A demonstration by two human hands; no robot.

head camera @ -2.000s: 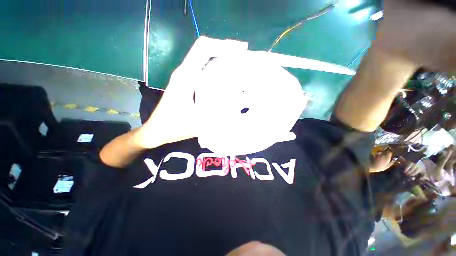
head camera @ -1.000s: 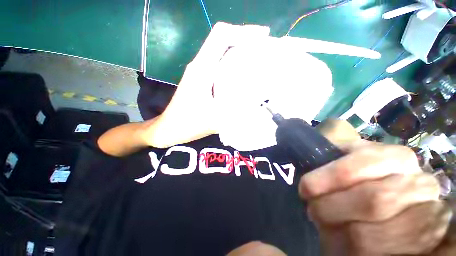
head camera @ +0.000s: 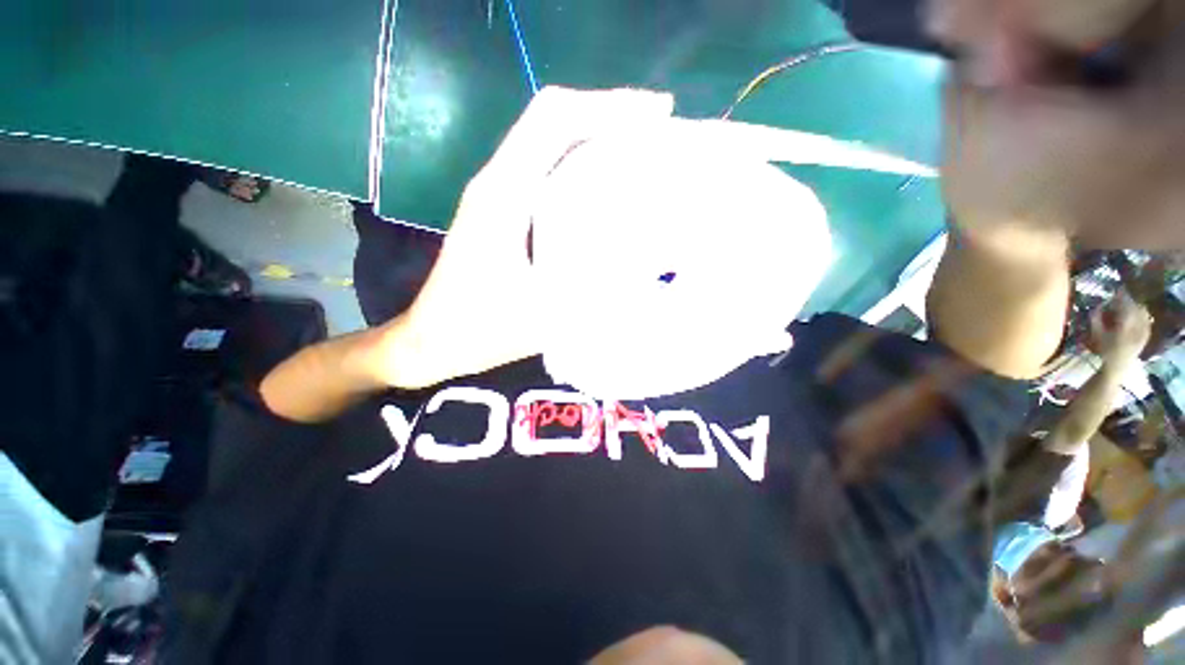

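My left hand (head camera: 487,260), washed out by bright light, holds the white camera housing (head camera: 702,260) in front of my chest at the bench edge. A small dark hole shows in the housing's overexposed face. A white antenna (head camera: 832,150) sticks out to the right from its top. My right hand (head camera: 1066,117) is raised at the top right, close to the camera and blurred. A dark piece, perhaps the electric screwdriver (head camera: 890,20), shows beside it, cut off by the top edge. Whether my fingers grip it cannot be told.
The green bench mat (head camera: 260,91) lies beyond the housing, with a blue wire (head camera: 521,46) and a thin dark-yellow wire (head camera: 767,75) on it. Black crates (head camera: 260,351) stand at the lower left. A person in dark clothing (head camera: 78,351) is at the left. Another person's arm (head camera: 1098,390) shows at the right.
The screwdriver bit has left the housing, and my right hand has risen from the lower right to the top right. The housing has shifted slightly left and down. A person has appeared at the left.
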